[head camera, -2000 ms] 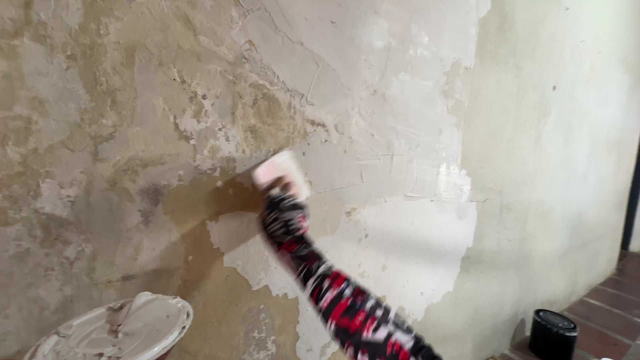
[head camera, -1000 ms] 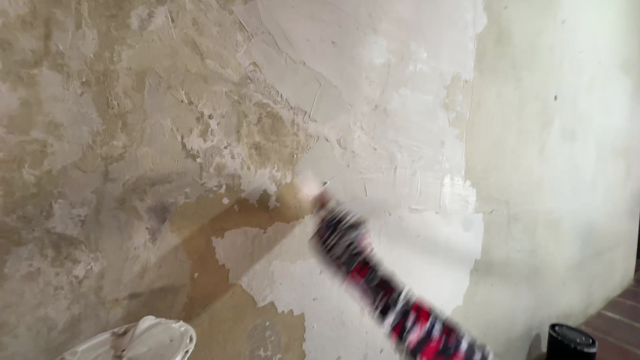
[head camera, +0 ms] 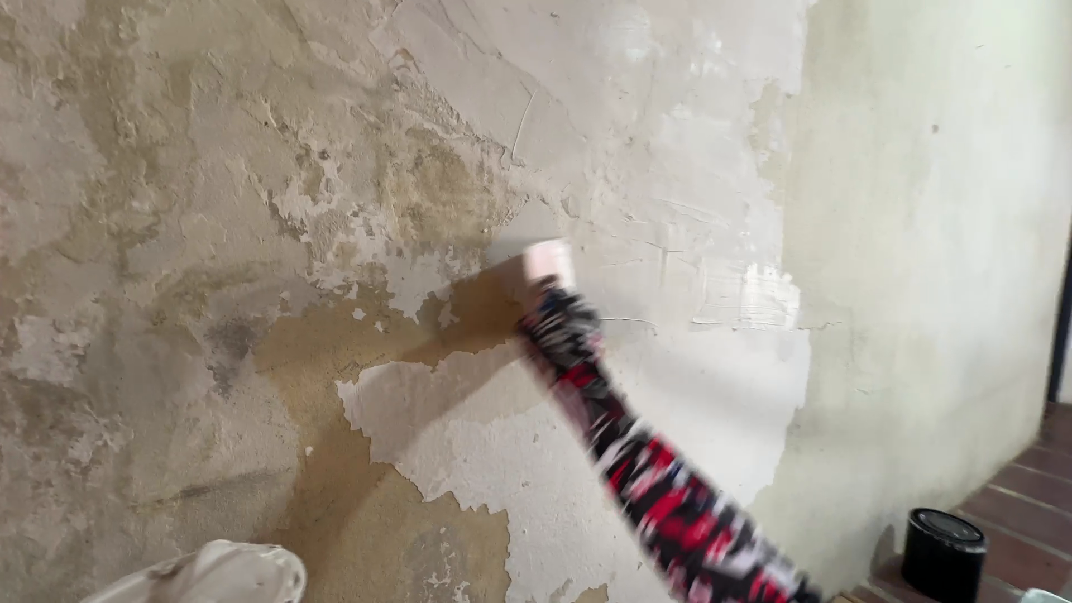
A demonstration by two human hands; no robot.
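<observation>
My right hand [head camera: 563, 322], in a patterned sleeve of black, red, white and grey that covers much of the hand, grips a pale flat scraper or putty knife [head camera: 548, 261]. Its blade lies at the wall [head camera: 444, 285], near the lower border of the rough, patchy plaster. Motion blurs the hand and tool. Smooth whitish filler [head camera: 670, 167] spreads above and right of them; bare tan patches show to the left and below. At the bottom left a white lid or round tray [head camera: 226, 574] carries smeared filler. My left hand is out of view.
A black lidded can [head camera: 945, 553] stands at the lower right on reddish brick paving [head camera: 1017, 502]. A thicker white smear [head camera: 766, 297] marks the wall right of my hand. Plain pale green wall [head camera: 904, 251] runs along the right side. A dark vertical edge shows at the far right.
My right hand has shifted across the wall with the tool still in it, staying near the border between tan patch and filler. The view has moved slightly.
</observation>
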